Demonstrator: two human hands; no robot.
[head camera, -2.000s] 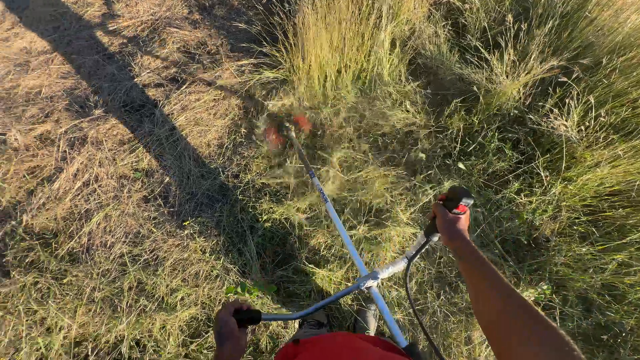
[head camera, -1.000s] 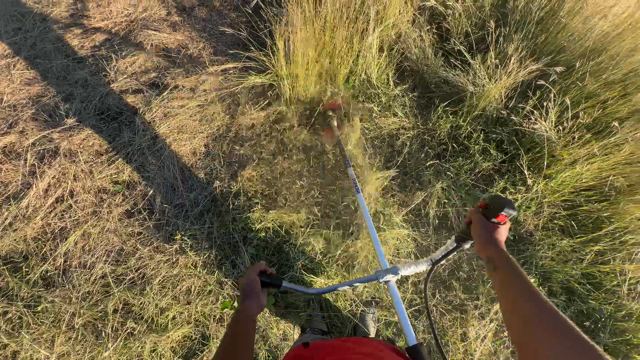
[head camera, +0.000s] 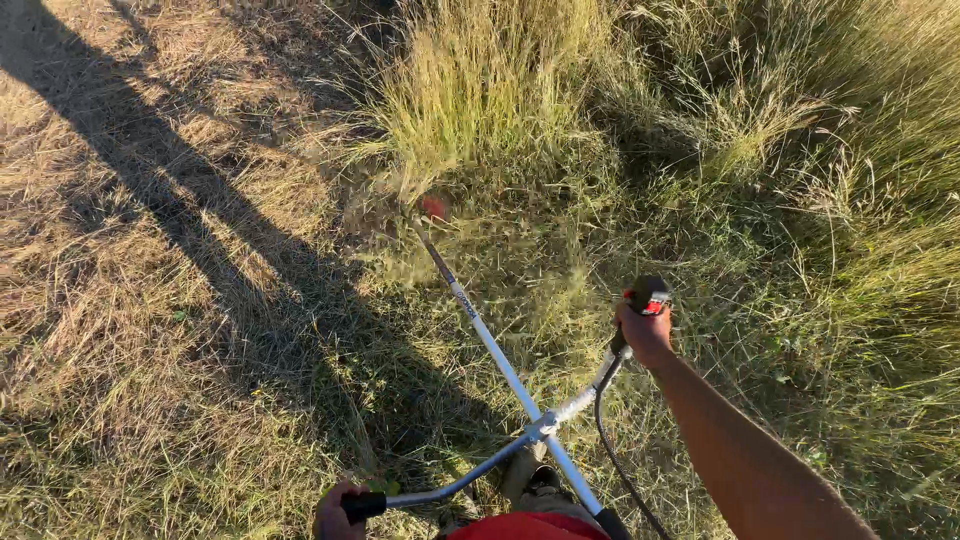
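Note:
A brush cutter with a long metal shaft (head camera: 504, 364) runs from my waist up and left to its cutting end (head camera: 421, 210), where red shows blurred against the cut grass. My left hand (head camera: 339, 511) is closed around the black grip (head camera: 364, 506) at the left end of the handlebar (head camera: 457, 482). At the bar's right end, my right hand (head camera: 646, 330) grips the black control handle (head camera: 648, 294), which has red parts. A dark cable (head camera: 616, 454) hangs from that handle toward my body. The right part of the bar looks wrapped in pale material.
Tall standing grass (head camera: 495, 82) rises just beyond the cutting end and along the right side (head camera: 892, 285). Flattened dry grass (head camera: 97, 315) covers the left, crossed by a long shadow (head camera: 187, 187). My shoe (head camera: 541, 477) shows below the handlebar.
The cutting end swung right between the first two frames, then back left by now. Both hands moved along with the handlebar and kept their grips.

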